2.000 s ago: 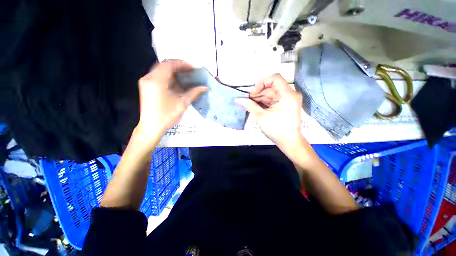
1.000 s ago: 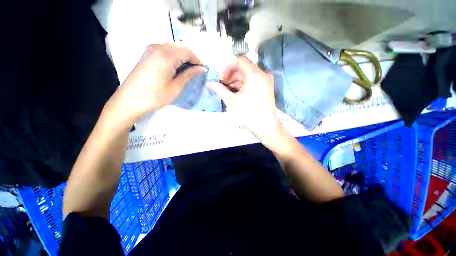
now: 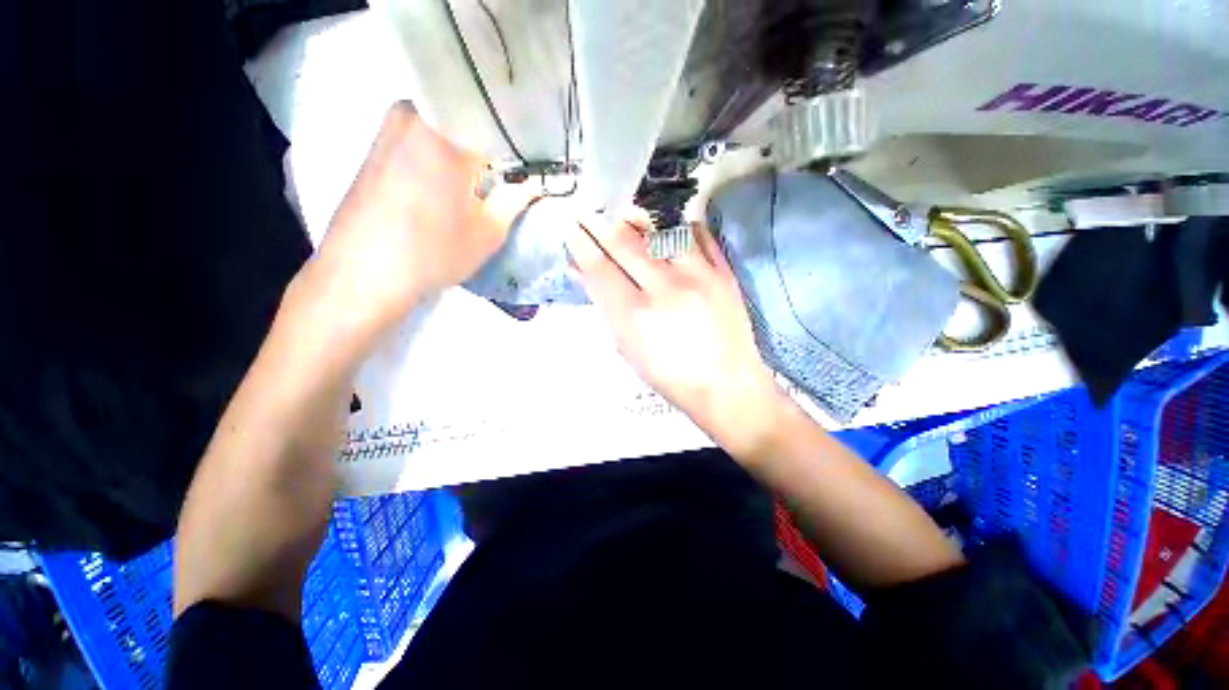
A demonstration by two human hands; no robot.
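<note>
A pale blue-grey pocket piece (image 3: 528,270) lies under the needle area (image 3: 550,175) of the white sewing machine (image 3: 1105,68). My left hand (image 3: 418,209) is at its left side, thumb and fingertips on its upper edge beside the presser foot; most of the fingers are hidden. My right hand (image 3: 674,303) lies over its right side with fingers stretched out, close to the small metal parts right of the needle. The folded edge is hidden by the hands and the machine.
Grey cut pieces (image 3: 842,283) lie right of my right hand, with gold-handled scissors (image 3: 991,263) beside them. Black cut pieces (image 3: 1112,297) hang over the table's right edge. A large dark fabric pile (image 3: 121,270) is at left. Blue baskets (image 3: 1051,472) stand below the table edge.
Both hands have brought the grey piece in under the needle area. My right hand has gone from pinching its edge to lying over it with fingers stretched. The camera view has shifted.
</note>
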